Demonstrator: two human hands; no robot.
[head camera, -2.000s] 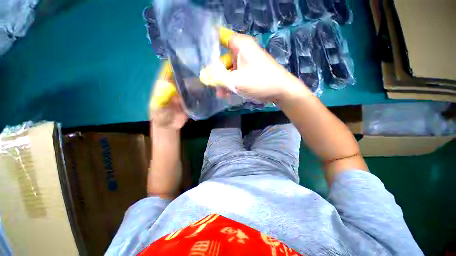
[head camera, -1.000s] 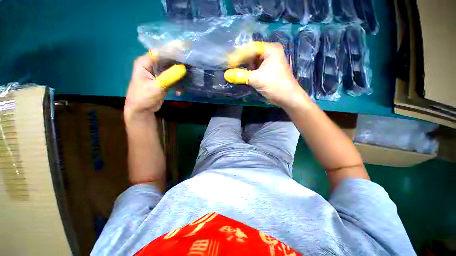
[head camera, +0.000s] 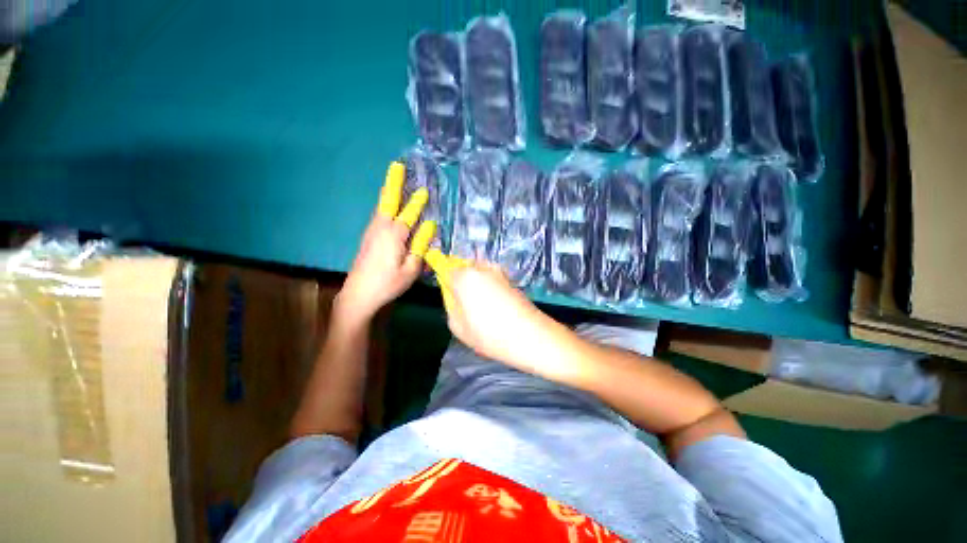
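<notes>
Several black moulded parts in clear poly bags lie side by side in two rows on the blue-green bench mat (head camera: 265, 117). The bagged part (head camera: 428, 191) at the left end of the near row lies under my fingers. My left hand (head camera: 388, 246), with yellow finger cots, rests at its left side, fingers spread forward. My right hand (head camera: 479, 300) is at its near end, with yellow-covered fingers close to my left hand. Whether either hand grips the bag cannot be told.
Flat cardboard sheets (head camera: 922, 159) stand at the right. An open carton (head camera: 827, 405) with clear plastic (head camera: 848, 371) is below the bench's right. A taped carton (head camera: 95, 382) stands at lower left, beside a printed carton (head camera: 249, 361). A small white label (head camera: 706, 12) is at the far edge.
The bagged part that both hands held up is now down at the left end of the near row. The hands have lowered and come together. More of both rows shows.
</notes>
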